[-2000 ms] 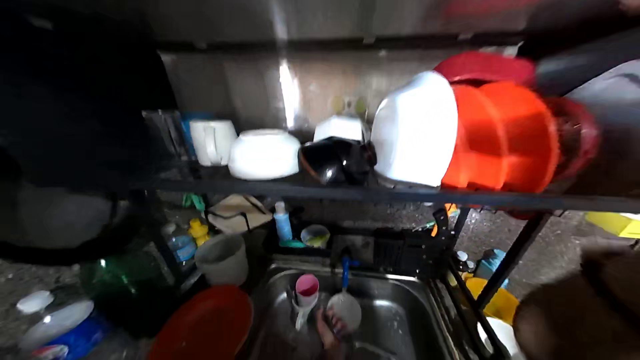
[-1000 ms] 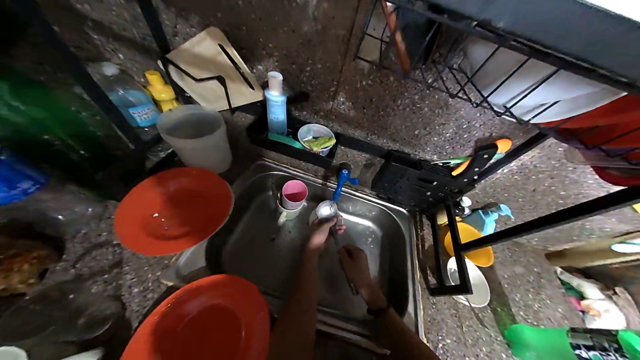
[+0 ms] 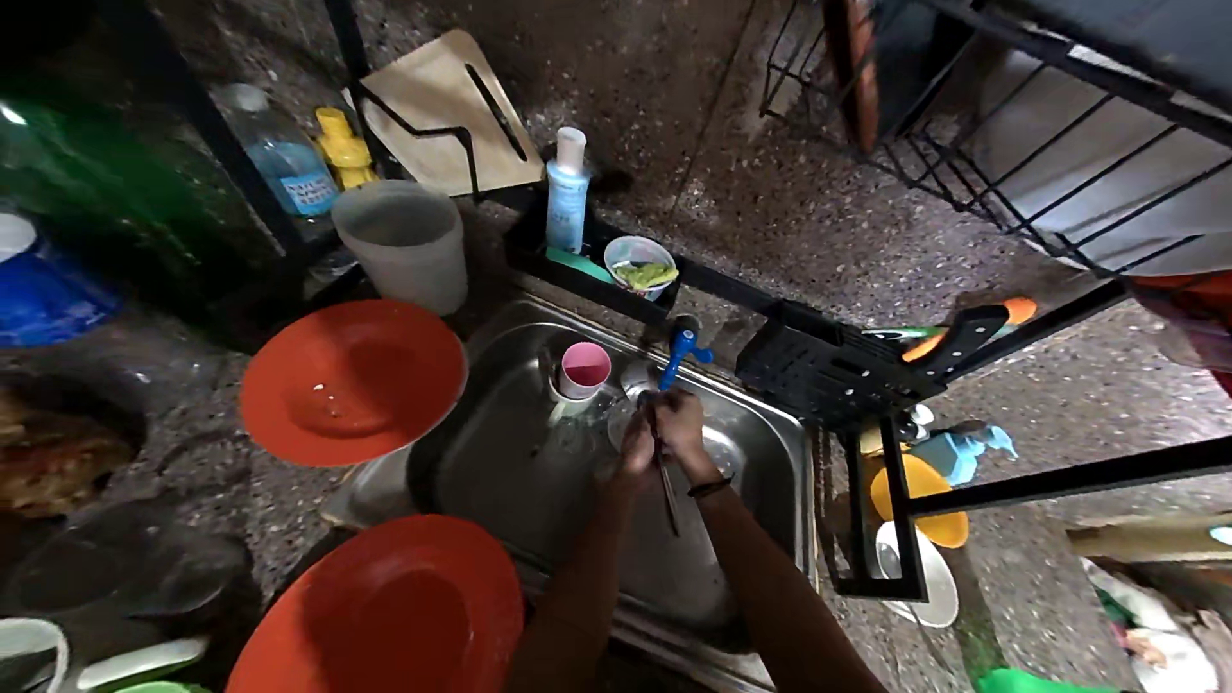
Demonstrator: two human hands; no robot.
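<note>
Over the steel sink (image 3: 520, 472), my left hand (image 3: 638, 443) and my right hand (image 3: 680, 423) are together just below the blue tap (image 3: 681, 354). A thin utensil handle (image 3: 668, 491) sticks out from between them toward me; its other end is hidden by my fingers. My right hand is closed on it. The left touches it from the other side, its grip unclear. Left of the hands, a pink cup (image 3: 585, 368) stands in the sink with a white, handled vessel (image 3: 570, 404) against it.
Left of the sink lie an orange-red plate (image 3: 385, 385), a second one (image 3: 414, 616) nearer me, and a grey plastic tub (image 3: 409, 255). Behind stand a blue bottle (image 3: 568, 202) and a small bowl (image 3: 640, 265). A black rack (image 3: 828, 366) with knives borders the right.
The view has swung down from the upper shelf to the sink. My two hands, apart one second ago, are now together by the tap; the round pale thing in the left no longer shows clearly.
</note>
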